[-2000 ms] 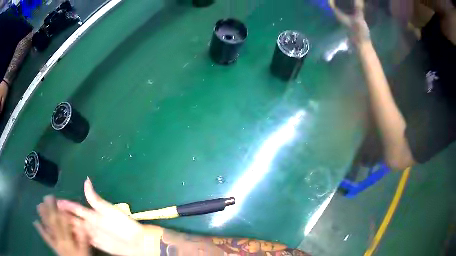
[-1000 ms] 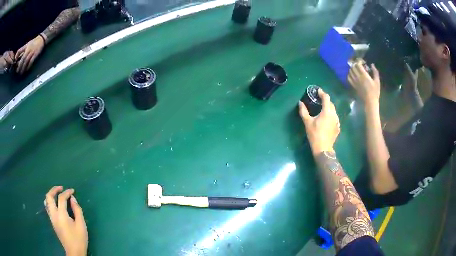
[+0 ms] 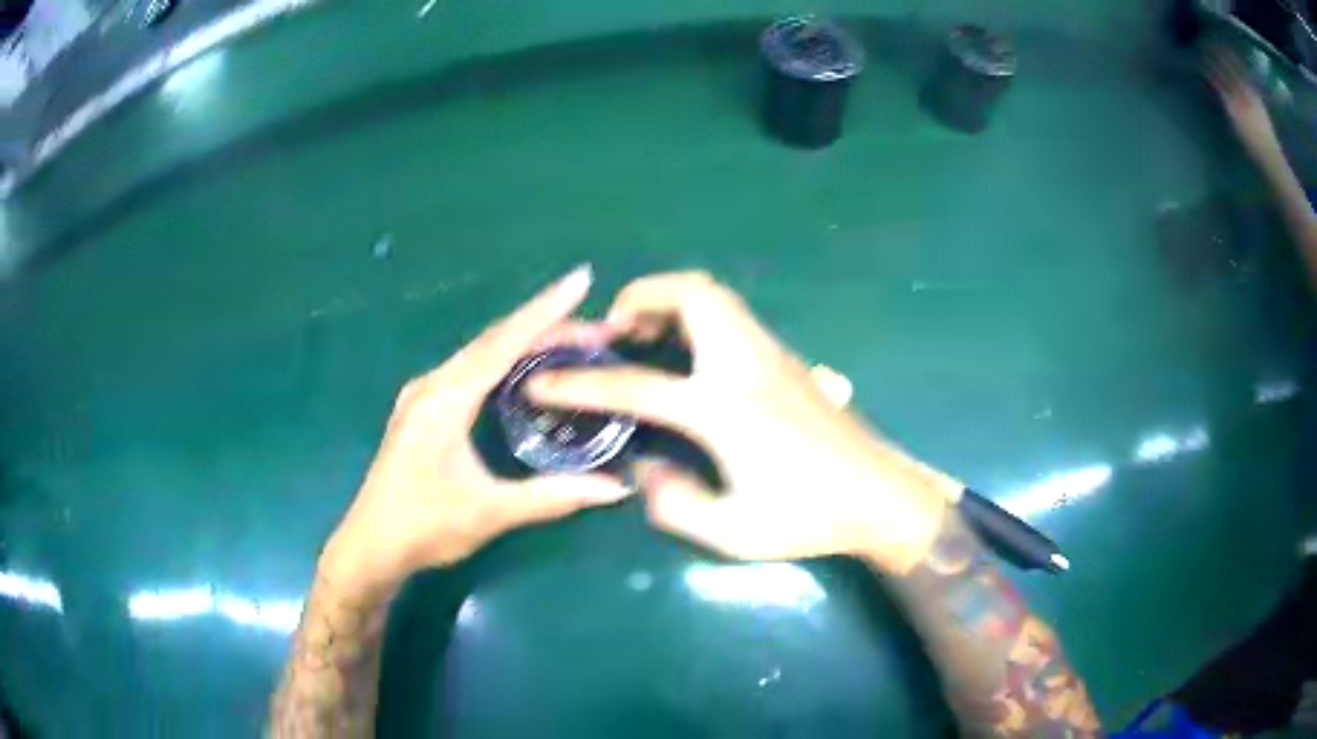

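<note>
A black cylindrical unit (image 3: 571, 440) with a shiny round top stands upright on the green surface in front of me. My left hand (image 3: 433, 462) curves around its left and near side, thumb and fingers on it. My right hand (image 3: 787, 448) is over its right side, with a finger across the top. The right hand is slightly blurred and hides part of the unit. Whether wires are present cannot be seen.
The mallet's black grip (image 3: 1011, 530) shows beyond my right wrist, its pale head mostly hidden. Two black cylinders (image 3: 809, 101) stand at the back right. Another person's hand (image 3: 1235, 90) is at the upper right. A pale rail (image 3: 109, 108) curves along the upper left.
My right hand has come back from the unit at the right, and both hands are now together around a unit in the middle. The view has shifted.
</note>
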